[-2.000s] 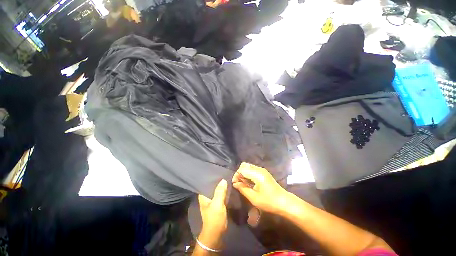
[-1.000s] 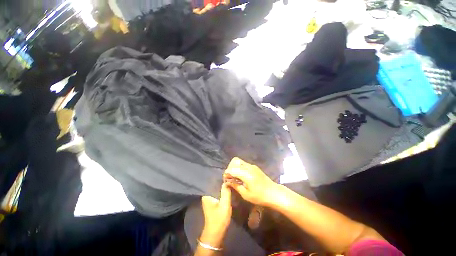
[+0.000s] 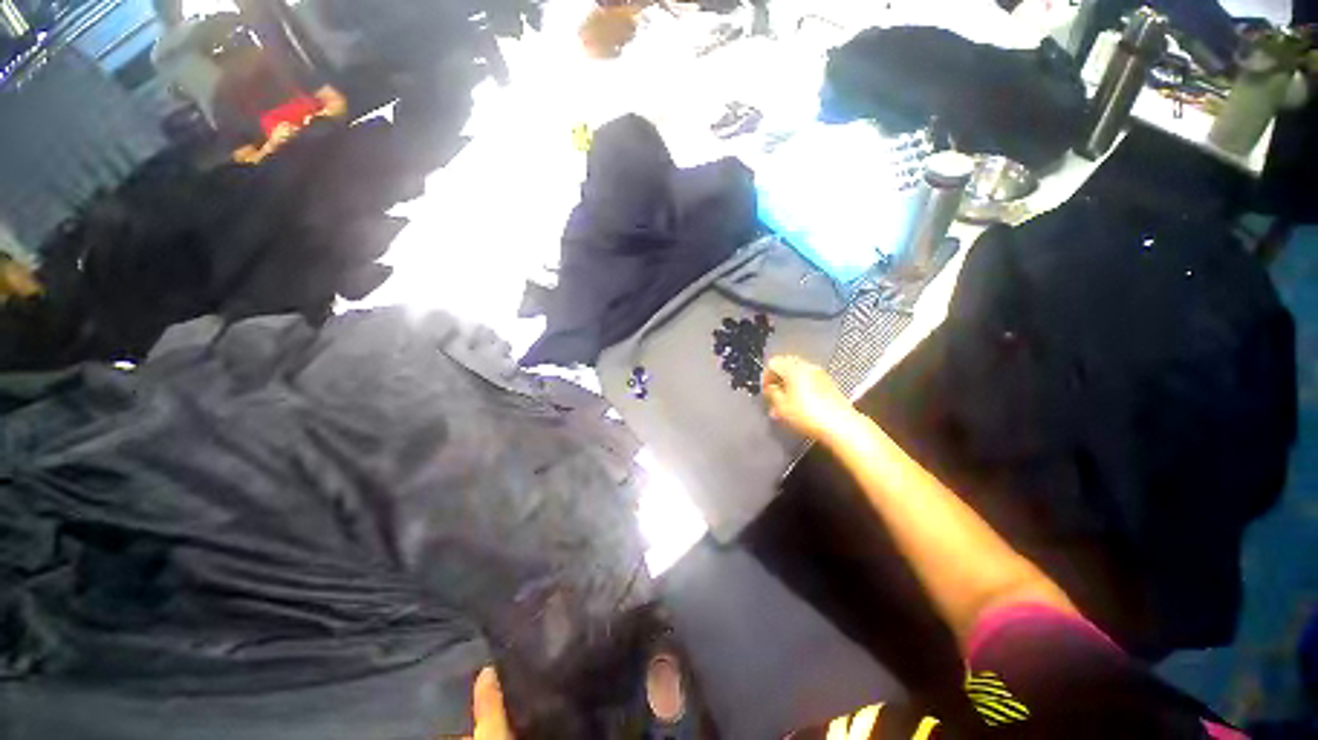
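Note:
The dark grey garment (image 3: 333, 506) fills the left and centre, its folds running towards my left hand (image 3: 490, 706). Only the thumb of that hand shows at the bottom edge, over the cloth; the other fingers are hidden or cut off. My right hand (image 3: 795, 393) is at the right edge of the pile of small dark buttons (image 3: 742, 347), fingertips close together. A faint thin glint shows at the fingertips; whether they hold a needle or a button cannot be told. A few buttons (image 3: 639, 382) lie apart on the grey cloth (image 3: 694, 448).
A black cloth bundle (image 3: 629, 231) lies behind the grey cloth. A light-blue tray or box (image 3: 831, 203) and a metallic flask (image 3: 940, 210) stand beyond. Dark cloth (image 3: 1113, 419) hangs at the right. Another flask (image 3: 1125, 80) stands farther back. A person's red-clad part (image 3: 289, 116) shows top left.
My right hand has left the garment edge and moved up and right to the button pile. The view has turned right, so garment and grey cloth appear farther left. My left hand is now mostly cut off.

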